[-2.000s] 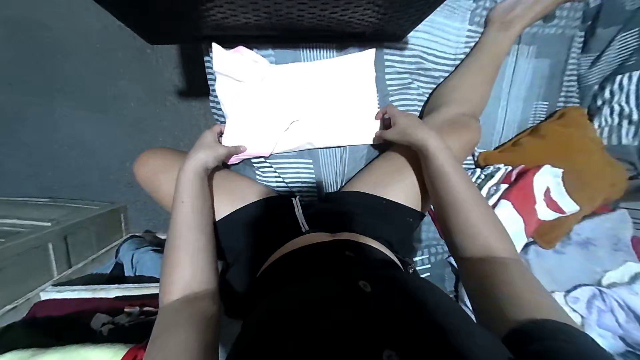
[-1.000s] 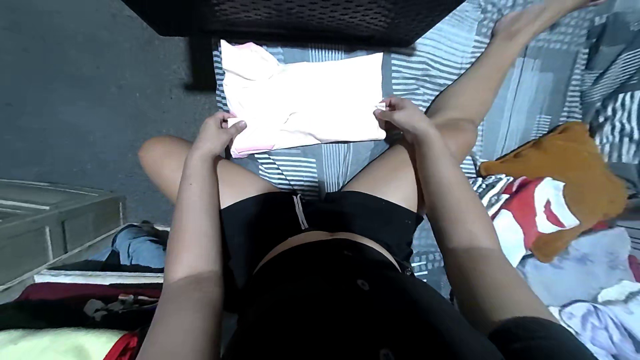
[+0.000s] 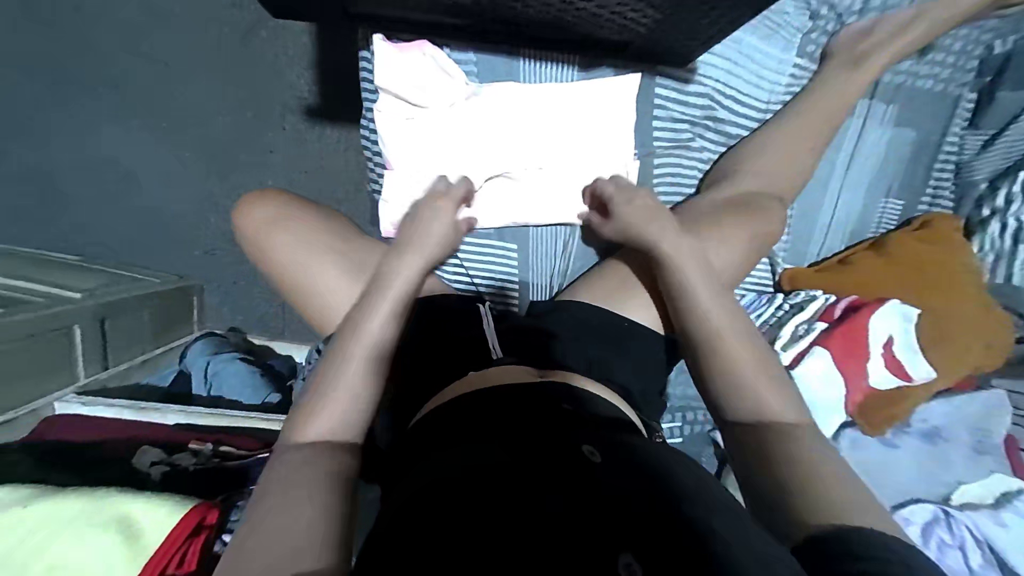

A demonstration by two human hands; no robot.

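A pale pink-white garment (image 3: 528, 128), partly folded, lies flat on a grey striped cloth between my legs. Its near part is turned over in a band, and a loose piece sticks out at its upper left corner. My left hand (image 3: 438, 218) is over the garment's near edge, left of the middle, with fingers bent. My right hand (image 3: 626, 212) is at the near right corner, its fingers curled. Whether either hand's fingertips grip the fabric cannot be told.
A black perforated plastic crate (image 3: 512, 24) stands just beyond the garment. An orange-brown garment (image 3: 944, 296) and other crumpled clothes lie at the right. Stacked clothes, a pale yellow one (image 3: 88, 528) among them, are at the lower left by a grey wooden panel (image 3: 96, 320).
My left hand has moved right from the garment's near left corner to further along its near edge. My right hand stays near the right corner.
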